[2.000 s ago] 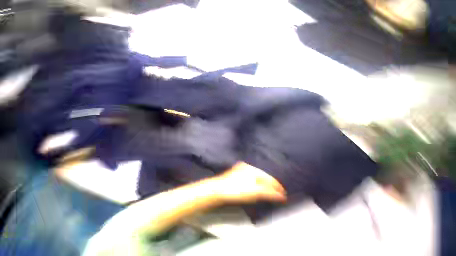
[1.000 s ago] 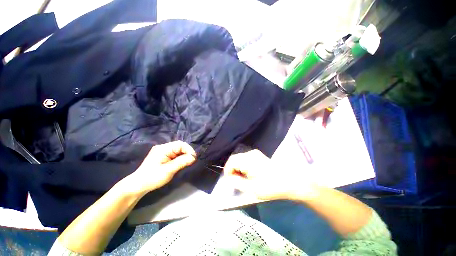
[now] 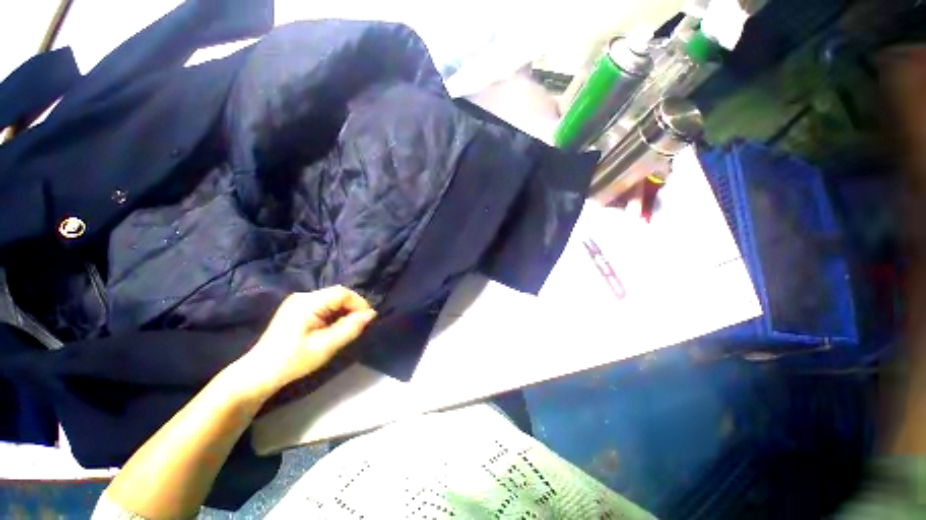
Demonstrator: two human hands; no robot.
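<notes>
A dark navy coat [image 3: 183, 91] lies open in front of me, its crinkled quilted lining [image 3: 386, 163] showing. My left hand [image 3: 350, 310] pinches the coat's edge where the lining meets the matt hem band [image 3: 437, 239]. My right hand is out of the picture; only a blurred forearm [image 3: 906, 254] and a pale sleeve show at the right rim. No needle or thread can be made out. A pale metallic button [image 3: 71, 228] is on the coat front.
A slim pink tool [image 3: 605, 268] lies on the white table [image 3: 508, 355]. A green cylinder [image 3: 603, 93], a bottle with a white head [image 3: 723, 25], a metal flask [image 3: 650, 147] and a small red-yellow item [image 3: 650, 195] stand or lie beyond. A blue crate [image 3: 792, 244] is at right.
My right hand has left the coat edge and gone out past the right rim. My left hand still pinches the edge. The view has shifted slightly, and the hem's right part now lies flatter.
</notes>
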